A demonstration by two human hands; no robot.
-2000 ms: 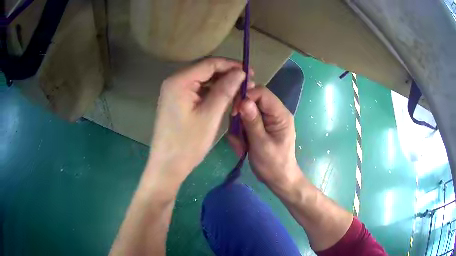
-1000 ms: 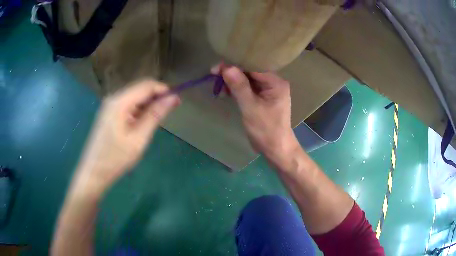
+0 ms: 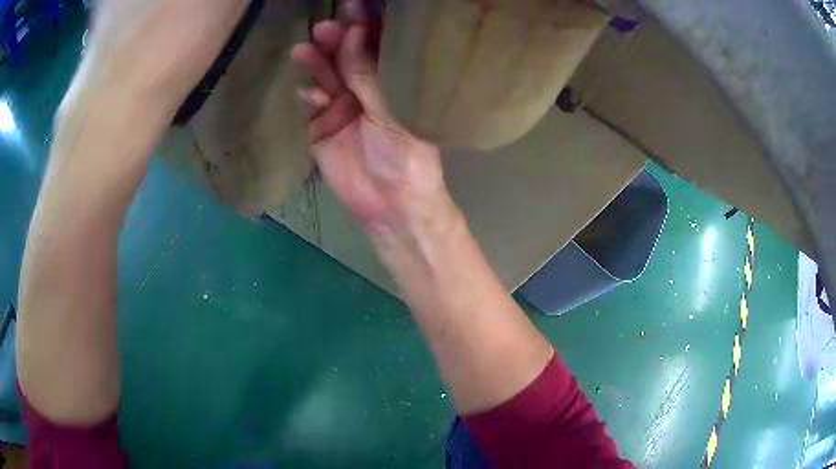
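Note:
My left hand (image 3: 170, 32) is at the top left, blurred and cut off by the top edge, so its fingers are hidden. My right hand (image 3: 367, 137) is raised palm-up in front of the gap beside a rounded beige body (image 3: 495, 73). Its fingers are partly curled and the upper fingertips meet the top edge; whether they pinch a cord cannot be told. A purple tie (image 3: 623, 23) shows at the upper right of the rounded body, with a dark knot (image 3: 568, 99) below it. A black strap (image 3: 215, 78) hangs beside my left forearm.
A flat beige panel (image 3: 500, 206) lies below the rounded body. A grey-blue bin (image 3: 573, 275) stands on the green floor (image 3: 266, 366) under the panel's right edge. A grey curved rail (image 3: 761, 82) runs down the right. Yellow-black floor tape (image 3: 733, 357) is beyond.
Both hands have moved up and left from the panel area. My left hand has gone to the top edge. The purple cord held between them is no longer visible there.

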